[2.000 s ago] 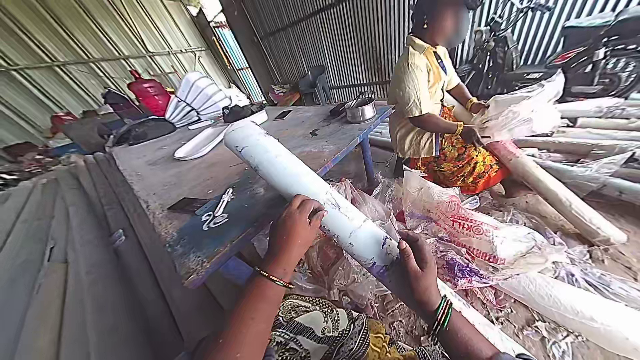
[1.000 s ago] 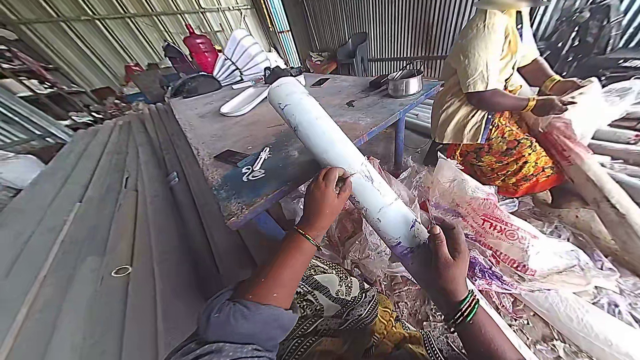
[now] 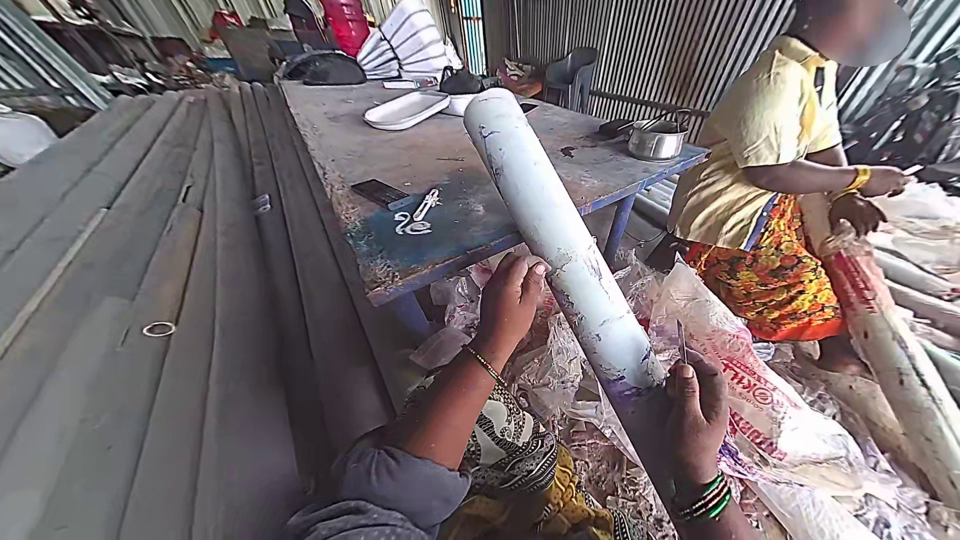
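A long pale cylindrical roll [image 3: 555, 232], scuffed and stained purple, slants from the table's near edge down toward me. My left hand [image 3: 516, 296] touches its left side with thumb and fingertips pinched together; whether they grip anything is unclear. Low on the roll's right side is my right hand [image 3: 697, 405], with a small thin blade [image 3: 681, 341] pointing up between thumb and fingers. Beneath the pale part, the roll's lower end looks dark. Crumpled clear plastic film with red print [image 3: 750, 367] lies behind and right of my right hand.
The blue-edged table [image 3: 465, 259] holds white scissors-like items [image 3: 418, 217], a flat black object [image 3: 381, 193], a white tray [image 3: 407, 110] and a steel pot [image 3: 657, 142]. Long grey pipes [image 3: 240, 337] lie to the left. A person [image 3: 780, 150] sits at right, handling another wrapped roll [image 3: 892, 360].
The view has swung right and down between the frames. The roll stays between my hands. A thin blade now shows upright in my right hand. The other person's hands have shifted on the plastic.
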